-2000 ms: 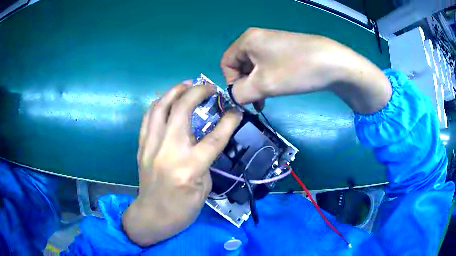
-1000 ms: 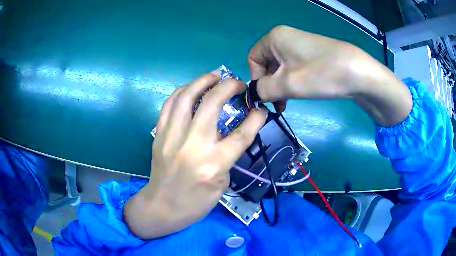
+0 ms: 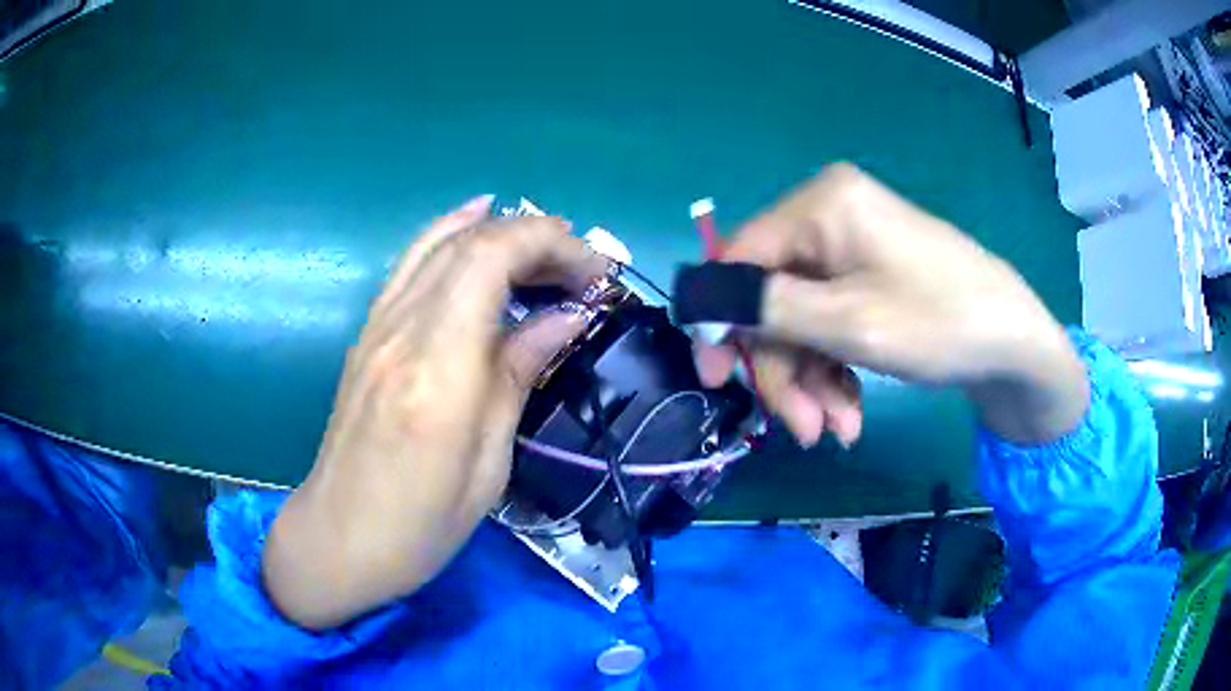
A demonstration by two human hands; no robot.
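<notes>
The half-assembled device unit is held tilted over the bench's near edge, black module facing up. My left hand grips its left end and covers most of the circuit board. My right hand is at its upper right, slightly blurred, with the red wire lead between its fingers; the lead's white plug points up. A black finger wrap is around a finger or thumb of that hand. A white-lilac cable and a black cable cross the module. The white frame shows at the bottom.
The glossy green bench mat lies beyond the unit. White housings stand at the right. A dark stool or seat is below the bench edge at the lower right. Blue cloth shows at the lower left.
My right hand has moved from the board edge to the right side and picked up the red lead, which hung down before. Its plug now points up. The unit has shifted slightly left.
</notes>
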